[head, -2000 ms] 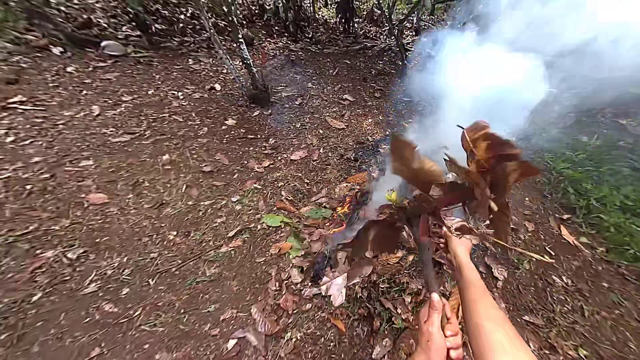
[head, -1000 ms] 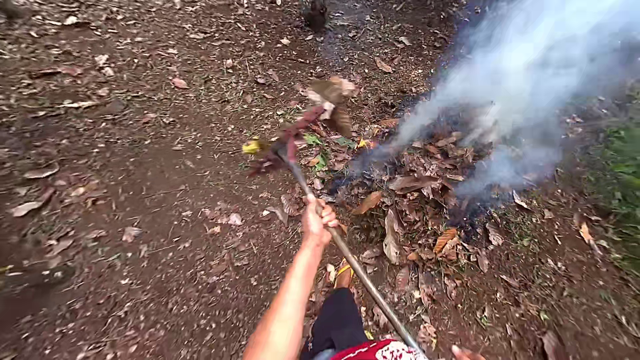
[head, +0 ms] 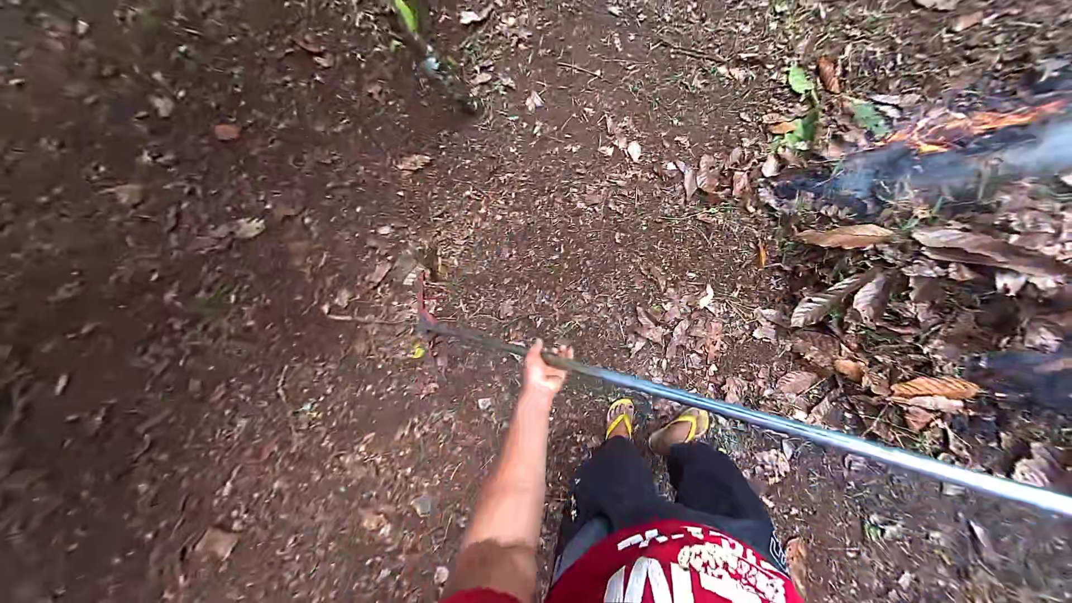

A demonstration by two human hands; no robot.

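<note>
My left hand (head: 546, 368) is closed around the metal pole of a long-handled rake (head: 712, 402). The pole slants from the middle left down to the right edge. Its red head (head: 425, 306), blurred, is at the ground to the left of my hand, with a small yellow piece (head: 419, 352) beside it. My right hand is out of view, and so is the far end of the pole. Dry brown leaves (head: 846, 236) lie in a heap on the right, beside low orange flames (head: 971, 121) and smoke.
My feet in yellow flip-flops (head: 620, 417) stand on bare soil under the pole. Scattered dry leaves (head: 412, 162) cover the ground. A thin trunk or stem (head: 431, 63) rises at the top, and green leaves (head: 800, 79) lie left of the flames.
Two seconds ago both hands held the pole, with large brown leaves at its head near the smoke. The head has moved left, away from the fire, and my right hand has left the view.
</note>
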